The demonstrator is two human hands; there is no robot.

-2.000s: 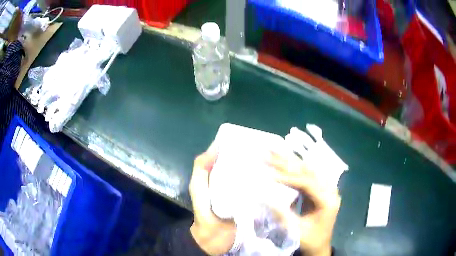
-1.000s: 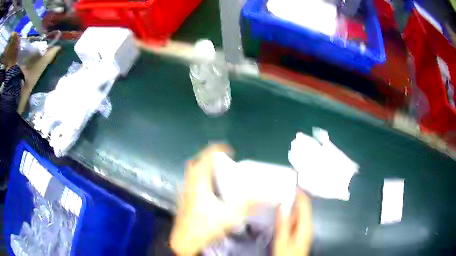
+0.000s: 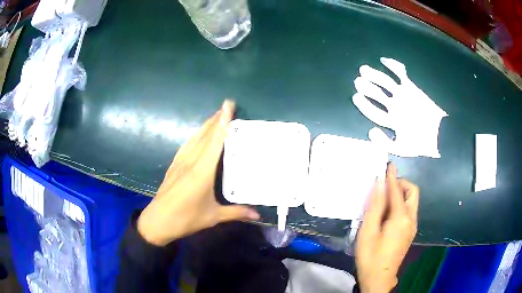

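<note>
Two white power strips lie side by side on the dark green bench, plain faces up, cords toward the near edge: a left one [image 3: 266, 163] and a right one [image 3: 347, 176]. My left hand [image 3: 192, 180] is at the left strip's left side, fingers extended, thumb at its near corner. My right hand [image 3: 389, 220] holds the right strip by its right near side. A white glove [image 3: 400, 111] lies flat beyond the right strip. Bagged cords hang at the near edge, partly hidden.
A clear bottle [image 3: 220, 20], cut off by the top edge, stands beyond. White units with bagged cords [image 3: 48, 86] lie at left. A white card [image 3: 485, 162] lies at right on the bench [image 3: 286, 74]. A blue crate [image 3: 86, 209] is at lower left, another blue crate at lower right.
The view has tilted down. The strips, held up in both hands before, now lie side by side on the bench. My left hand has opened out along the left strip.
</note>
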